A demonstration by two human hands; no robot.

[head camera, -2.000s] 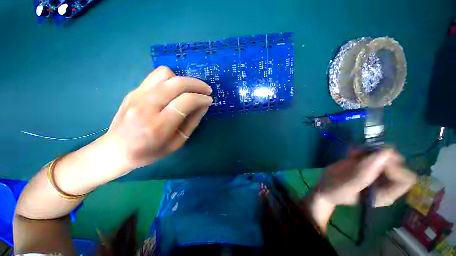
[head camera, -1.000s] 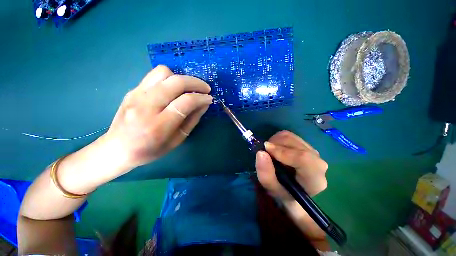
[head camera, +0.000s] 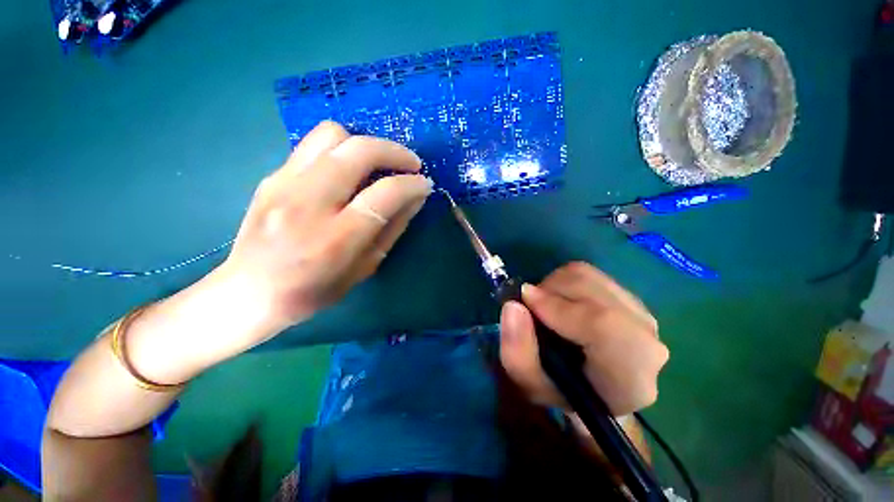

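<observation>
A blue circuit board panel (head camera: 480, 108) lies on the green mat, its joint side up. My left hand (head camera: 328, 221) is over its lower left part, thumb and fingertip pinched on thin solder wire (head camera: 147, 273), which trails left from behind the wrist. My right hand (head camera: 583, 338) holds the soldering iron (head camera: 559, 358) like a pen. The iron's tip is at the panel's lower edge, beside my left fingertips. Whether the tip touches a joint is too small to tell.
Blue-handled side cutters (head camera: 676, 201) lie open right of the panel. Above them stands a tan rough-rimmed cup (head camera: 792, 108) with silvery bits. Populated boards (head camera: 108, 20) are at the upper left. A blue bin (head camera: 24, 417) is at the lower left, small boxes (head camera: 848, 392) at the lower right.
My right hand has brought the iron from near the cup to the panel. The cutters, blurred and partly hidden before, now show fully. The panel sits slightly higher in view.
</observation>
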